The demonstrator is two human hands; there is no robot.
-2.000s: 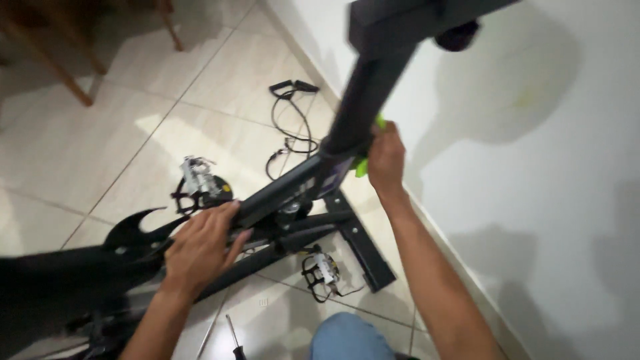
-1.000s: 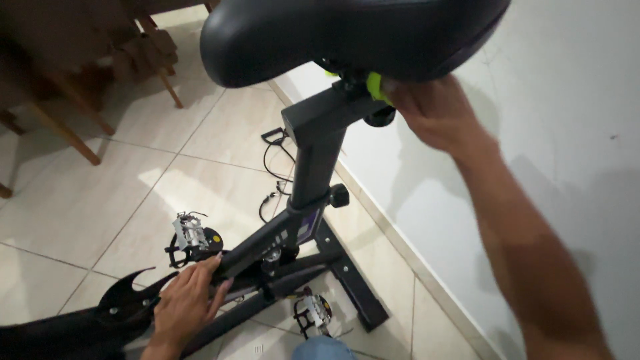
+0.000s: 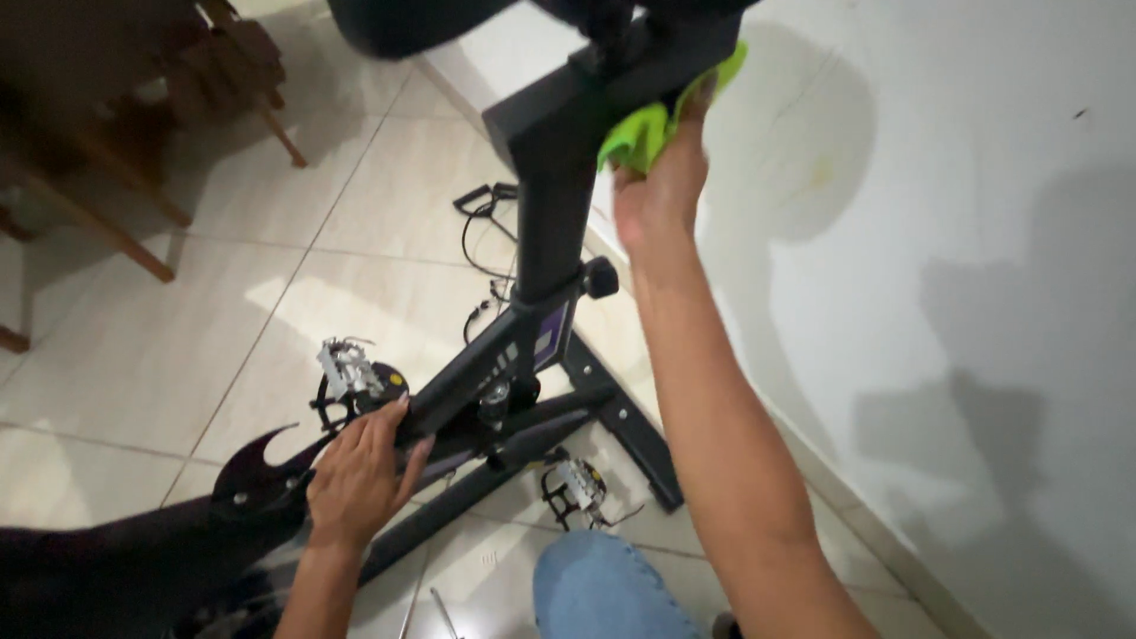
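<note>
A black exercise bike frame [image 3: 479,382] runs from the lower left up to its seat post [image 3: 552,231]. My left hand [image 3: 364,470] rests on the frame's slanted tube, fingers spread, holding nothing loose. Up at the right, my right hand [image 3: 661,186] holds a bright green cloth [image 3: 641,138] against the side and underside of the seat's horizontal bar [image 3: 568,98]; some fingertips are hidden by the cloth and bar. The black saddle [image 3: 408,27] is cut off by the top edge. A black adjustment knob [image 3: 600,278] sticks out below my right hand.
Two pedals, one far [image 3: 348,368] and one near [image 3: 581,484], flank the frame. Black cords with handles [image 3: 484,200] lie on the tiled floor beyond. A white wall [image 3: 958,293] stands at the right, wooden chair legs [image 3: 133,240] at the upper left. A screwdriver-like shaft [image 3: 444,612] lies at the bottom.
My right hand with the green cloth was lower by the post two seconds ago, then up under the saddle, and is now along the seat bar's underside. My left hand stays on the frame.
</note>
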